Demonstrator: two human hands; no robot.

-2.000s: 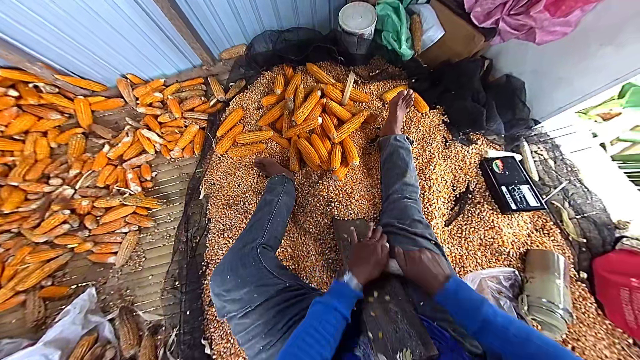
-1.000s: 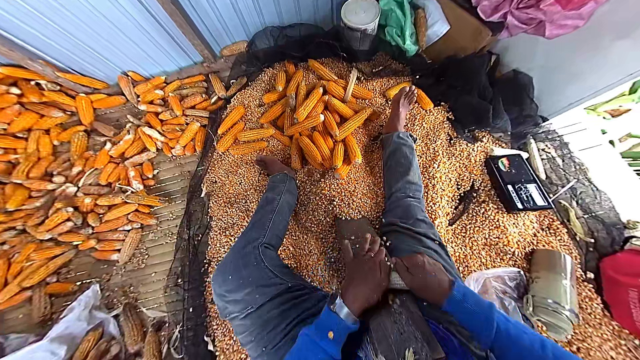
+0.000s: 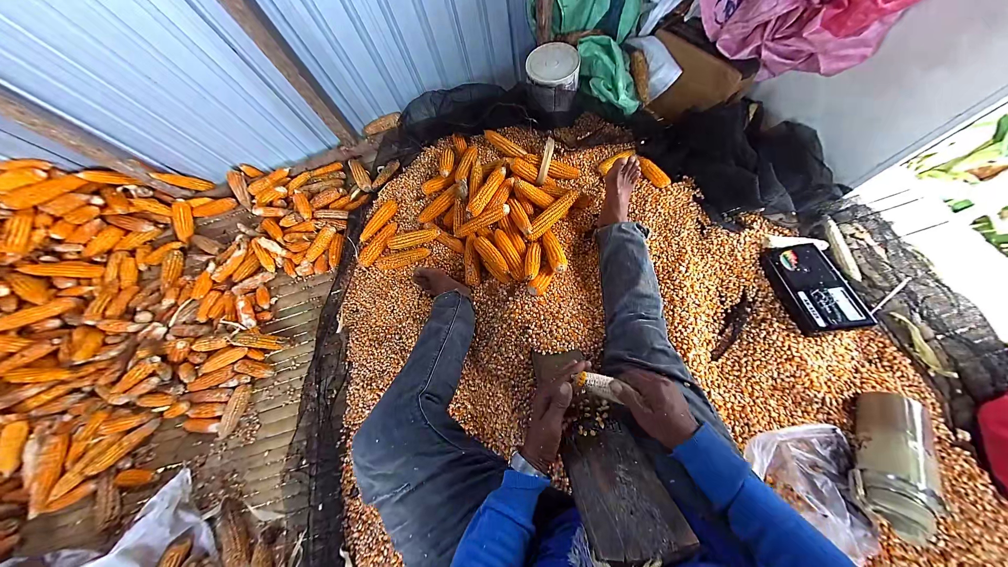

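Note:
A mostly bare corn cob (image 3: 600, 387) lies level between my hands, above a dark wooden board (image 3: 622, 496) between my legs. My right hand (image 3: 657, 403) grips its pale, stripped end. My left hand (image 3: 551, 405) is closed around the other end, where some yellow kernels still show. Loose kernels (image 3: 591, 421) are just below the cob, over the board. Shelled corn kernels (image 3: 693, 276) spread around my legs on dark netting. Beyond my feet is a pile of full orange corn cobs (image 3: 504, 209).
Many more cobs (image 3: 126, 315) cover the slatted floor at left. A black radio (image 3: 817, 287), a clear plastic bag (image 3: 811, 472) and a metallic cylindrical container (image 3: 898, 465) are at right. A white-lidded bucket (image 3: 553, 67) and cardboard box (image 3: 697, 75) stand at the back by a corrugated wall (image 3: 157, 71).
My hands were close together over the board; now they are farther apart, with the stripped cob visible between them.

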